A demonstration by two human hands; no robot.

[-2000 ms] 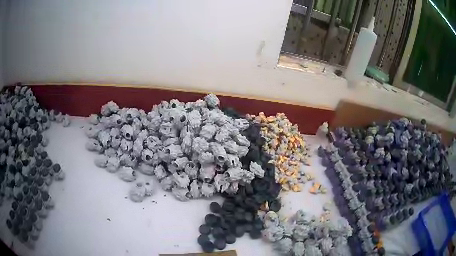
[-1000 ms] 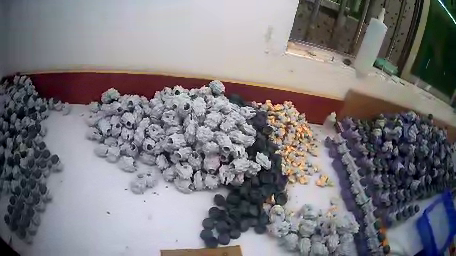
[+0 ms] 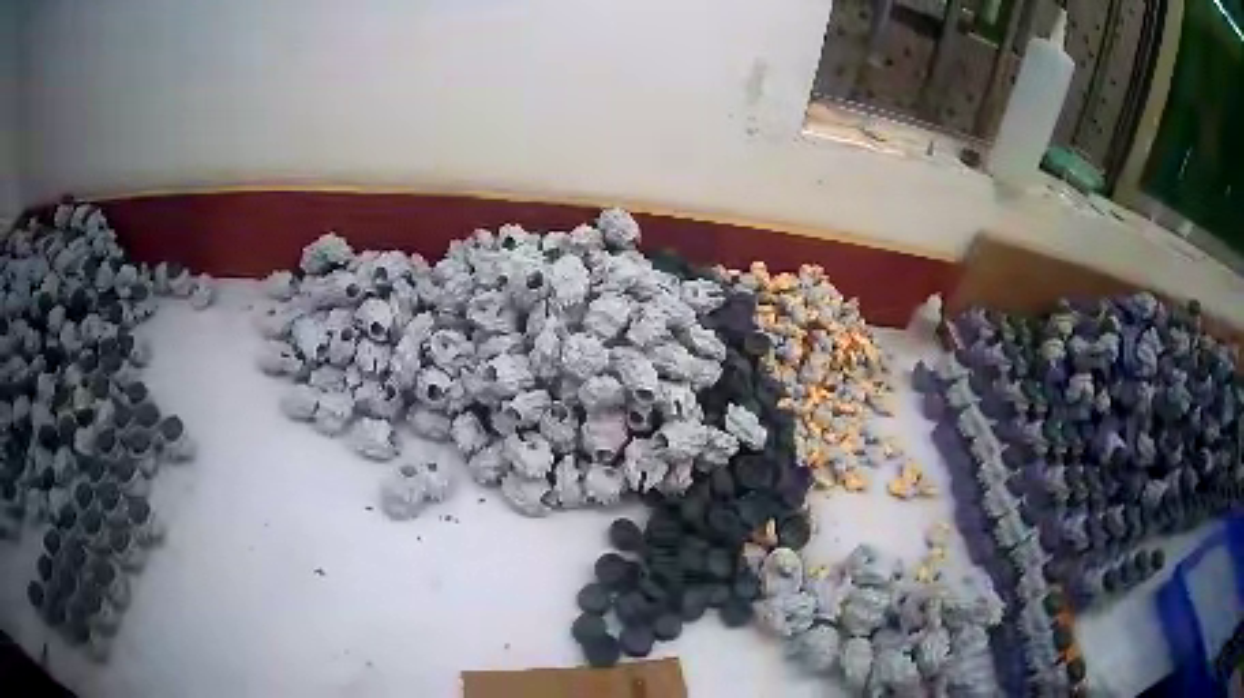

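No hand is in the picture. A large heap of light grey knobbly shells (image 3: 546, 341), some with dark openings, lies in the middle of the white tabletop (image 3: 273, 545). Black round caps (image 3: 682, 552) lie along its right side and in front. Small orange-and-white pieces (image 3: 832, 375) are heaped behind and right of the caps. A smaller pile of grey pieces (image 3: 880, 620) lies at the front right. Grey units with dark round ends (image 3: 89, 532) crowd the far left. A brown board (image 3: 573, 682) is cut off by the bottom edge.
Purple-and-grey units (image 3: 1105, 409) stand in dense rows at the right, beside a blue plastic frame (image 3: 1207, 600). A small pale bottle (image 3: 929, 316) is near the dark red back edge (image 3: 341, 235). A white nozzle bottle (image 3: 1033, 109) stands on the windowsill. A brown panel (image 3: 1037, 286) is behind the rows.
The view has shifted, so the table and its heaps appear farther right and slightly higher, and more of the brown board shows. No piece has clearly moved.
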